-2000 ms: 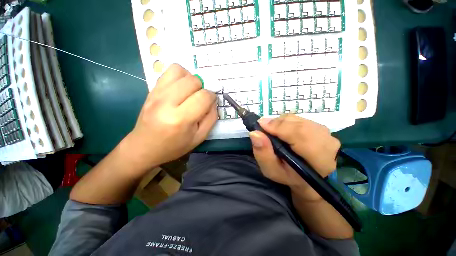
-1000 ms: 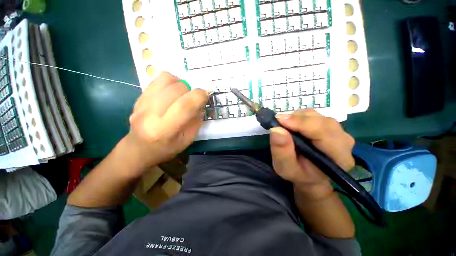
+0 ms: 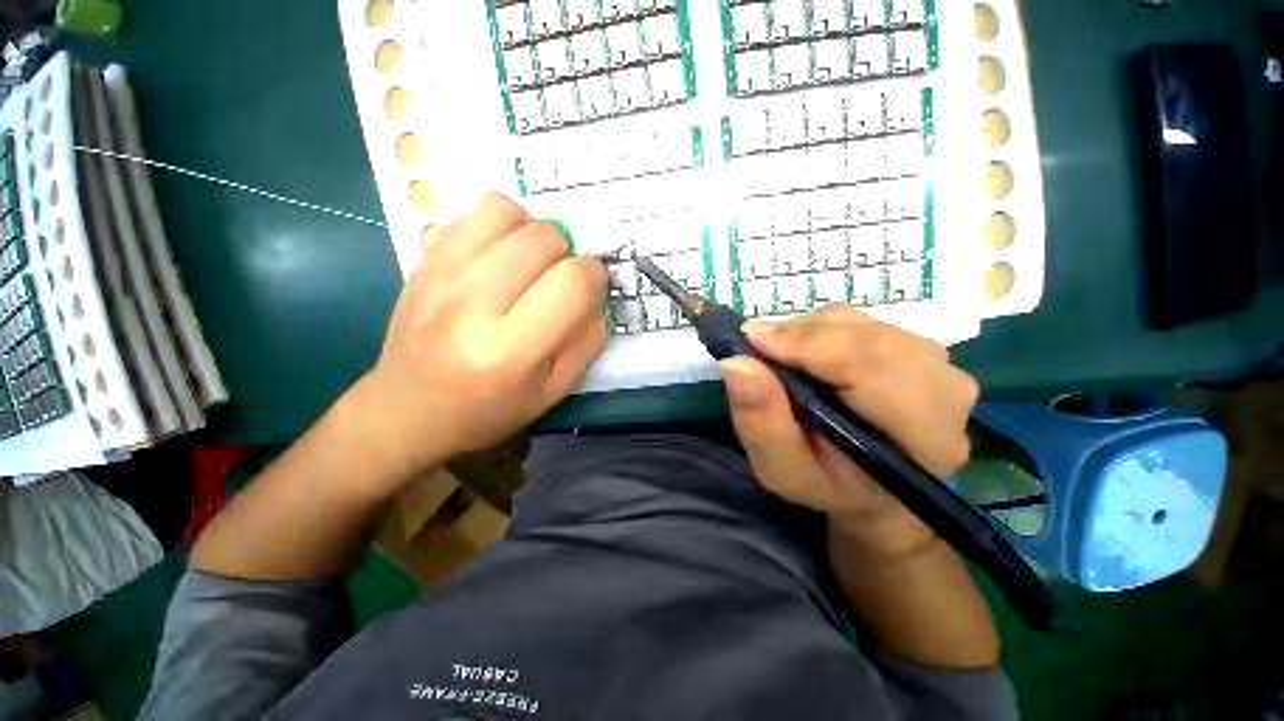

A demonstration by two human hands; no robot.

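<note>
A white carrier tray (image 3: 1008, 183) with round tan holes along both sides holds blocks of small circuit boards (image 3: 831, 211) with green edge strips. My right hand (image 3: 852, 409) grips the black soldering iron (image 3: 873, 458), its metal tip over the lower left block. My left hand (image 3: 493, 331) is pinched on the thin solder wire (image 3: 233, 183), which runs in from the left. The wire's end shows close to the iron tip; whether they touch is unclear. A green band (image 3: 562, 233) shows at my left fingers. My left hand hides part of the lower left block.
Stacked holed trays (image 3: 120, 268) stand at the left. A flat black glossy object (image 3: 1194, 183) lies at the right. A blue stool (image 3: 1148, 500) is below the bench at right. A green roll (image 3: 89, 17) is at the top left, and a cardboard box (image 3: 451, 528) is below the bench.
Since one second ago, my left hand has moved right and the iron tip has moved slightly left, closing the gap between them. Compared with two seconds ago, the tray sits further left in view.
</note>
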